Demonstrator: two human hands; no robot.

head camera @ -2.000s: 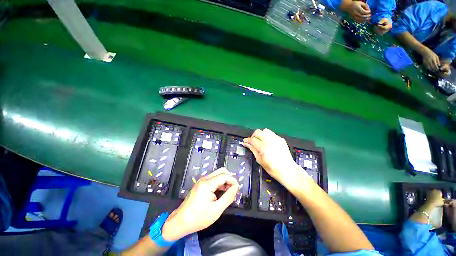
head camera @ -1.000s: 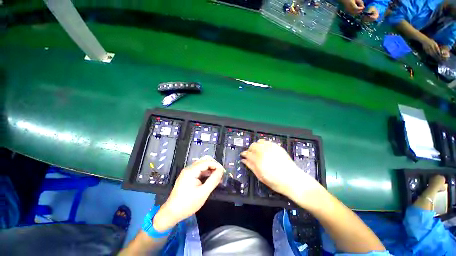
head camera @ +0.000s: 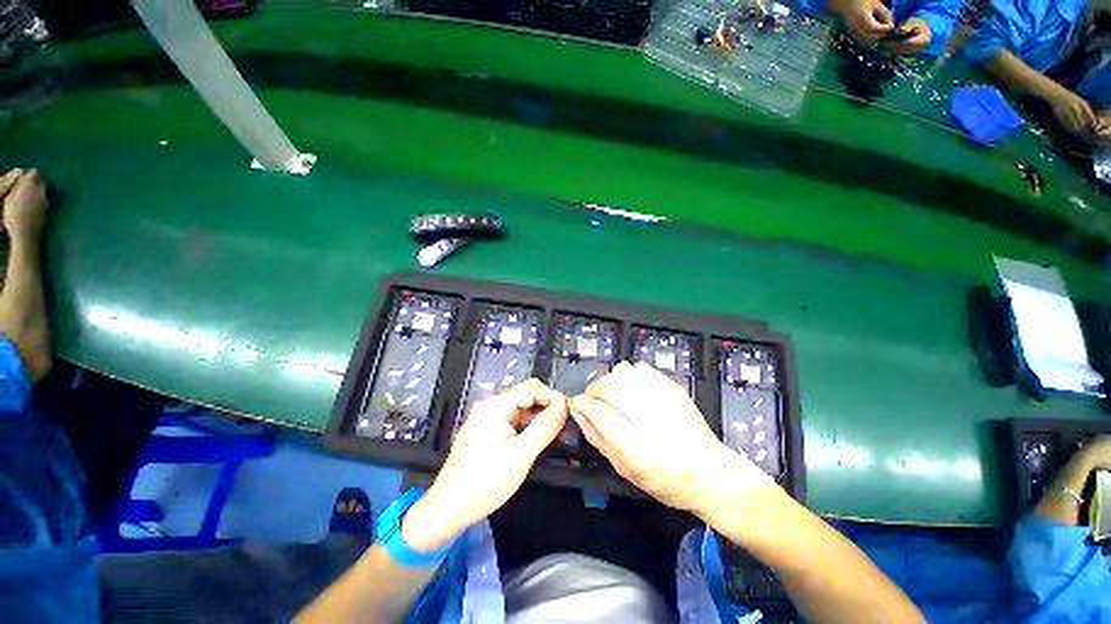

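A black foam tray [head camera: 453,388] lies on the green bench with several phone housings in a row of slots, such as the far left one [head camera: 409,366] and the far right one [head camera: 751,396]. My left hand [head camera: 502,451], with a blue wristband, is over the second and middle slots, thumb and forefinger pinched together. My right hand [head camera: 652,433] is over the middle and fourth slots, its fingertips meeting the left ones above the middle housing [head camera: 587,347]. Anything between the fingertips is too small to make out. The hands hide the lower parts of these housings.
A curved black component strip [head camera: 456,224] and a pale strip [head camera: 440,251] lie beyond the tray. A slanted metal post [head camera: 225,85] stands at upper left. Another person's hand [head camera: 22,201] is at the left edge; others work at upper right. White paper [head camera: 1048,329] and another tray [head camera: 1036,439] are at right.
My right hand has moved left and down from the housings' upper part to meet my left fingertips. Another person's arm has come into view at left. The view has shifted slightly.
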